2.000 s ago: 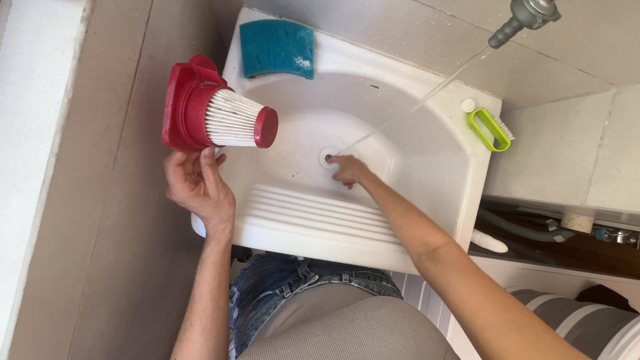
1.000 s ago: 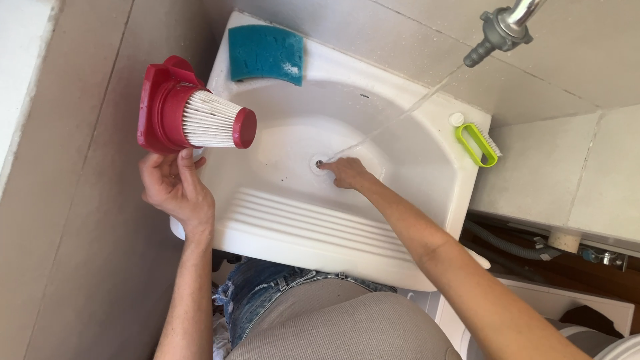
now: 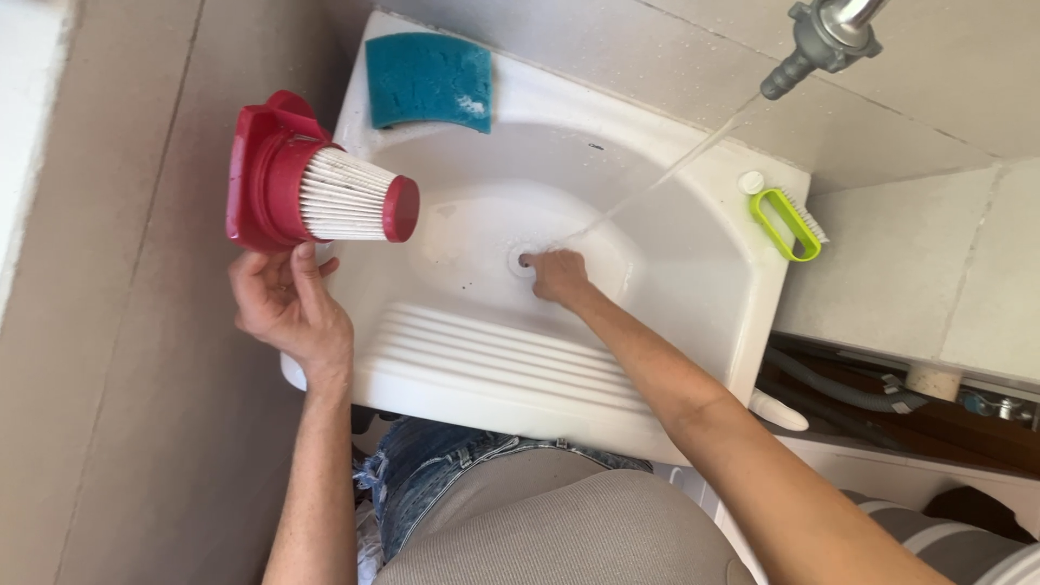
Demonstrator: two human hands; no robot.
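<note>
My left hand (image 3: pixel 296 313) holds a red vacuum cleaner filter (image 3: pixel 280 191) by its lower edge, above the left rim of a white laundry sink (image 3: pixel 691 211). The filter's white pleated cone points right. My right hand (image 3: pixel 559 275) is down in the basin with a finger at the drain (image 3: pixel 522 262); its other fingers look curled and nothing is seen in them. A thin stream of water runs from the grey faucet nozzle (image 3: pixel 784 77) at the upper right down into the basin near that hand.
A blue sponge (image 3: pixel 431 81) lies on the back left corner of the sink. On the right rim are a green brush (image 3: pixel 784 223) and a round white cap (image 3: pixel 751 182). Tiled walls border the sink at left and back. A grey corrugated hose (image 3: pixel 845 386) runs at the lower right.
The finger of my right hand stays around the drain, with only a small shift. My left hand still holds the filter at the left of the sink.
</note>
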